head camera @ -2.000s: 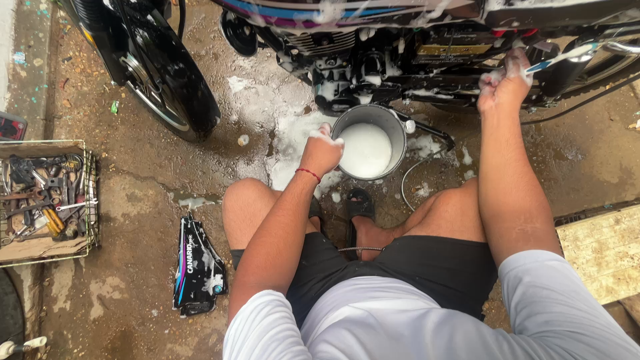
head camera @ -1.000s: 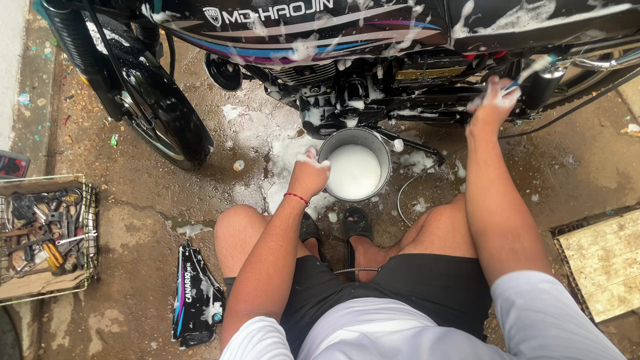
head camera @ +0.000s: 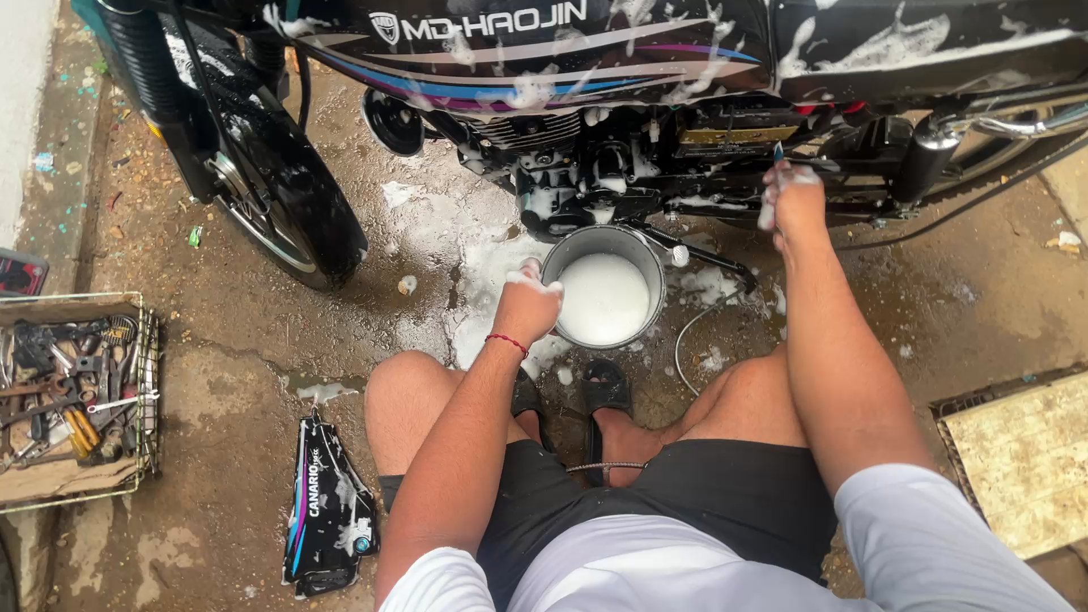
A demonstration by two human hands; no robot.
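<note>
My left hand, wet with suds, grips the left rim of a grey bucket with white foamy liquid in it. The bucket stands on the ground below the engine of a black motorcycle spotted with foam. My right hand, also sudsy, is closed on a brush, of which only a small blue part shows above the fist. It is at the lower frame, just below and right of the battery. The brush's bristles are hidden.
A wire basket of hand tools sits at the left. A foamy black side panel lies on the ground near my left knee. The front wheel is at upper left, the kickstand right of the bucket, and a pale board at lower right.
My right hand has moved left and down along the motorcycle's side, and the brush, whose long part showed earlier, is now mostly hidden. My left hand stays at the bucket's rim. The view has shifted slightly.
</note>
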